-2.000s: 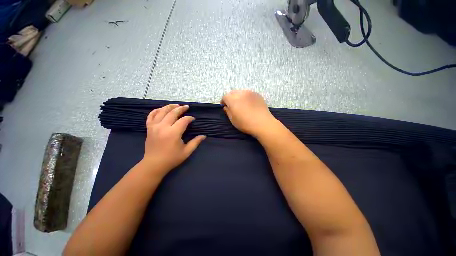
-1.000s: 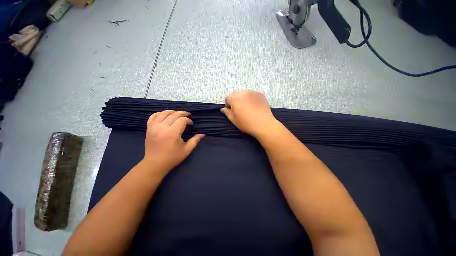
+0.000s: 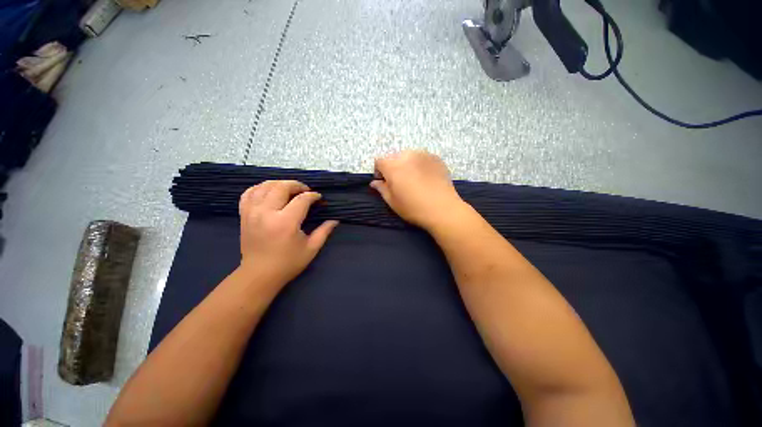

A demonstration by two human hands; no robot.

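Black fabric (image 3: 376, 334) lies smooth over the near part of the table. Its stacked edges (image 3: 568, 213) form a band of fine parallel ridges along the far side. My left hand (image 3: 280, 221) rests on the band, fingers curved and thumb apart from them; whether it pinches any ply cannot be told. My right hand (image 3: 414, 185) is to its right, thumb and fingers closed on the upper edges of the band. The plies dip slightly between the hands.
A shiny brown-grey wrapped weight (image 3: 99, 302) lies left of the fabric. A cutting machine (image 3: 501, 42) with a metal foot and black cord stands beyond it on the pale table (image 3: 368, 92). Dark cloth piles (image 3: 23, 117) are at the far left.
My left hand has moved very slightly left and its fingers have shifted a little on the band. My right hand keeps nearly the same place and hold.
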